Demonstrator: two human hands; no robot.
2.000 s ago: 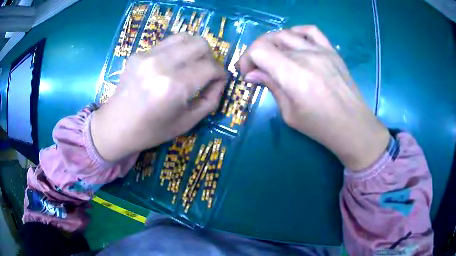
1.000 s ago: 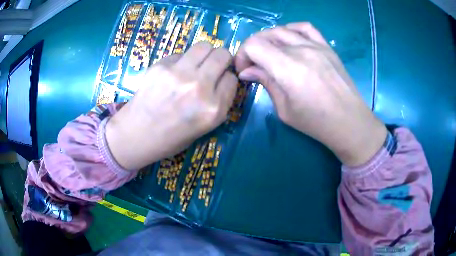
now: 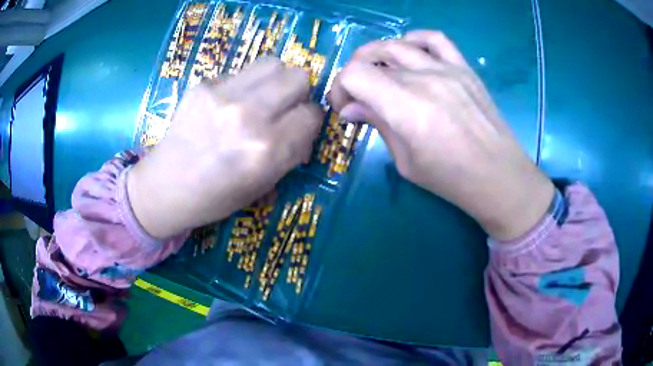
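A clear compartmented tray (image 3: 304, 179) lies tilted on the blue-green bench mat. Its long pockets hold small gold pins with dark bands (image 3: 292, 246), in rows and loose piles. My left hand (image 3: 229, 139) is over the middle of the tray, fingers curled and pinched, its fingertips mostly hidden. My right hand (image 3: 422, 107) is over the tray's right pockets, thumb and forefinger pinched together close to my left fingertips. Whether either hand holds a pin cannot be seen. My hands hide the middle pockets.
A black-framed pale panel (image 3: 30, 139) stands at the left bench edge. A pale rail (image 3: 538, 78) runs across the mat on the right. Yellow tape (image 3: 172, 297) marks the green floor below the near bench edge.
My left hand moved right to meet my right fingertips, then back left, leaving a small gap now. My right hand has stayed nearly in place. The tray looks unmoved.
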